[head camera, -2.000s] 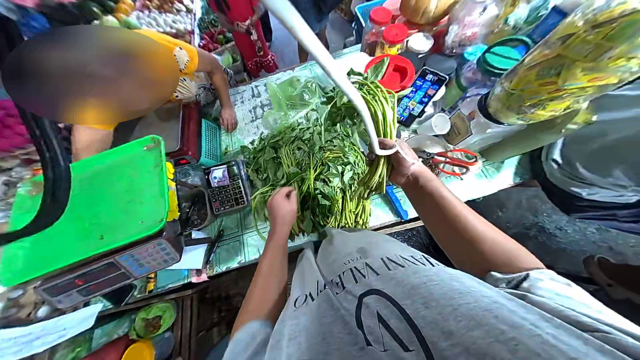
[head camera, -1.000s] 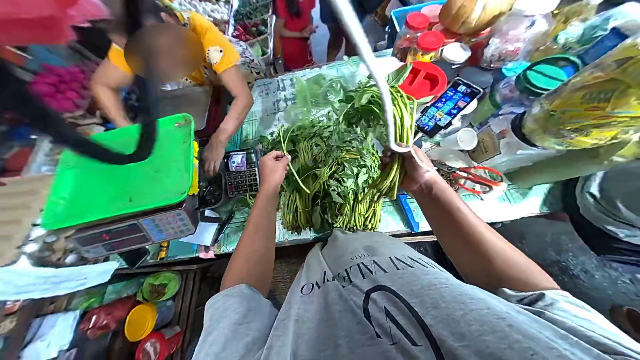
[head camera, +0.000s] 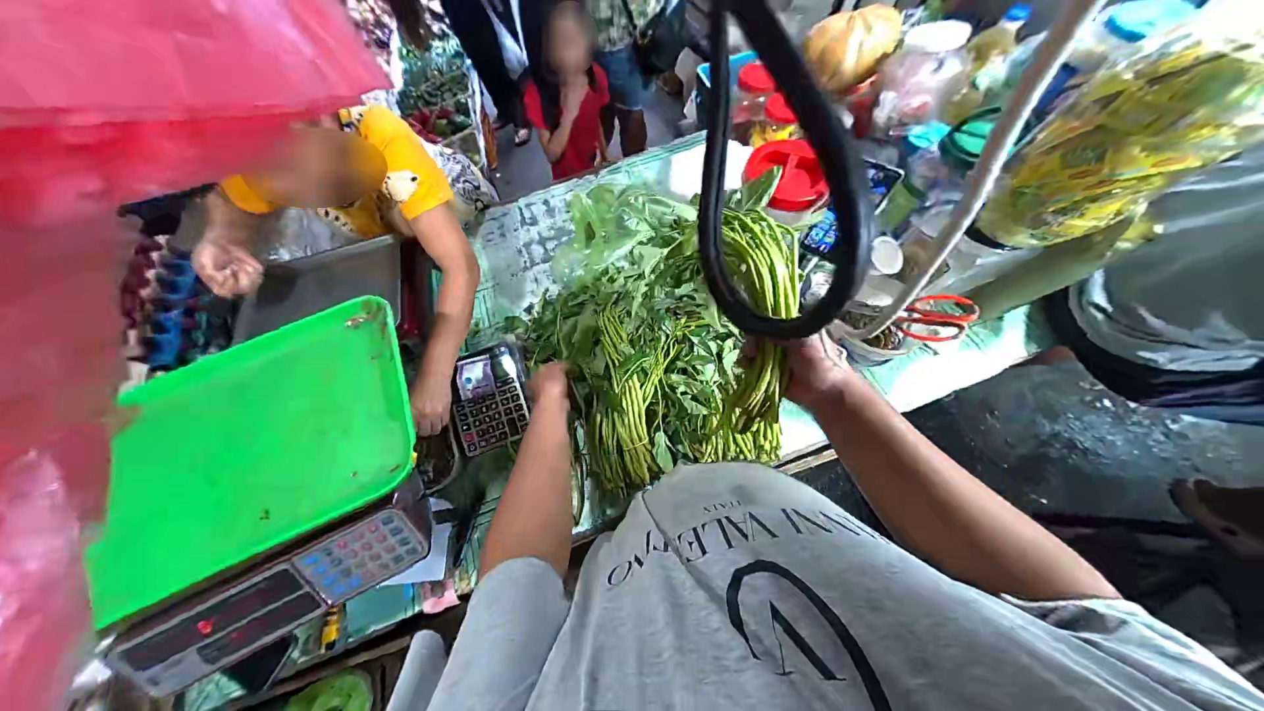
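Observation:
A heap of leafy green vegetable bundles (head camera: 642,355) lies on the counter in front of me. My right hand (head camera: 815,365) grips a bundle of long green stems (head camera: 765,267) at the heap's right side, partly behind a black loop. My left hand (head camera: 549,383) is at the heap's left edge, beside a desk calculator (head camera: 489,405); its fingers are blurred, and whether it holds a stem is unclear. A thin clear plastic bag (head camera: 602,222) lies at the far side of the heap.
A digital scale with a green tray (head camera: 257,444) stands left. A co-worker's hand (head camera: 432,400) rests by the calculator. Red-handled scissors (head camera: 938,316), a phone (head camera: 820,237), a red-lidded jar (head camera: 787,173) and a white hook (head camera: 978,188) are right. A black loop (head camera: 713,197) hangs in front.
My left hand held up a loose stem one second ago; that stem is no longer plain to see. The co-worker's other hand has lifted beyond the scale. The view has shifted left.

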